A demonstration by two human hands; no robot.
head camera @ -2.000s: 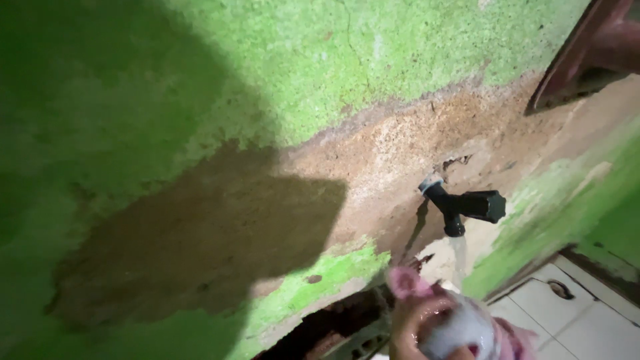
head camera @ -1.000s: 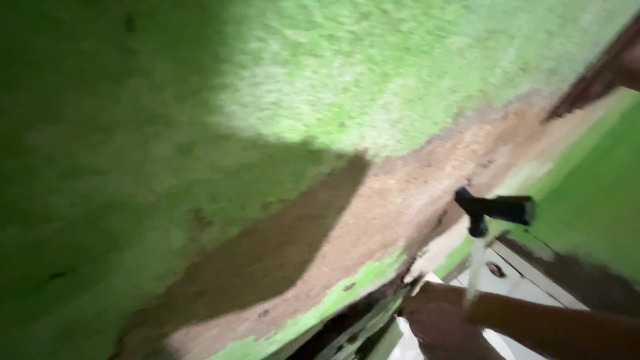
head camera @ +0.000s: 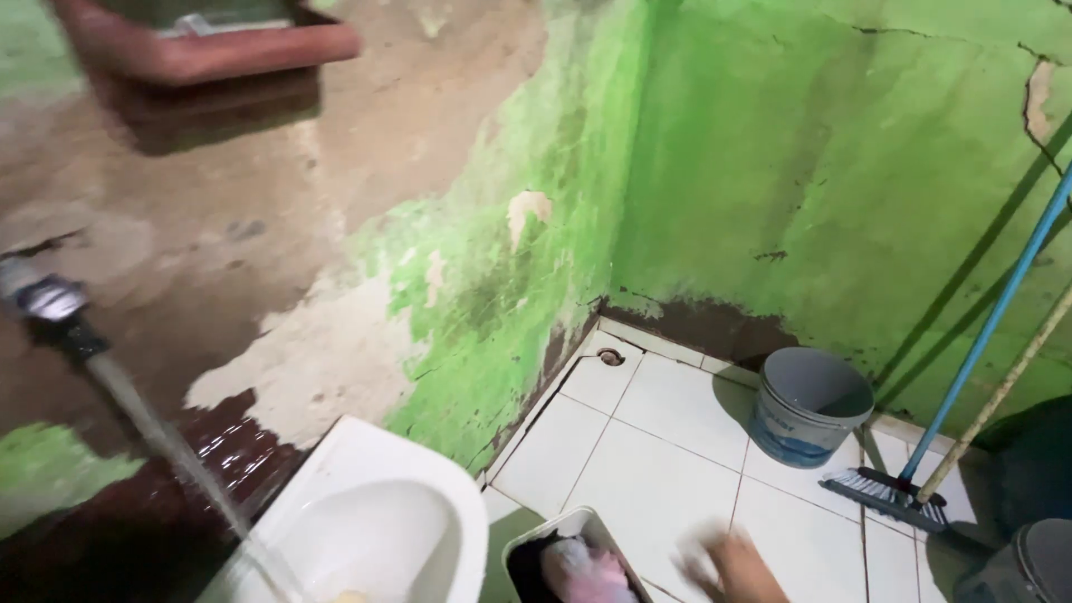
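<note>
My right hand [head camera: 729, 561], blurred, is at the bottom edge over the white floor tiles, fingers apart, with nothing seen in it. My left hand is out of view. Left of the right hand, a light rectangular tub [head camera: 634, 578] holds wet-looking pink and grey cloth [head camera: 586, 569] and something dark. Water runs from a wall tap [head camera: 71, 322] at the left, down toward a white ceramic basin [head camera: 465, 511].
A grey bucket [head camera: 804, 419] stands near the back wall. A floor brush [head camera: 888, 498] with a blue pole and another pole lean at the right. Another bucket [head camera: 1051, 557] sits bottom right. A reddish wall fixture [head camera: 243, 54] juts out upper left; a drain hole [head camera: 610, 357] is in the corner.
The view has swung right, bringing the basin, tub and buckets in. Two seconds ago a hand held foamy pink cloth beneath the tap; now pink cloth lies in the tub.
</note>
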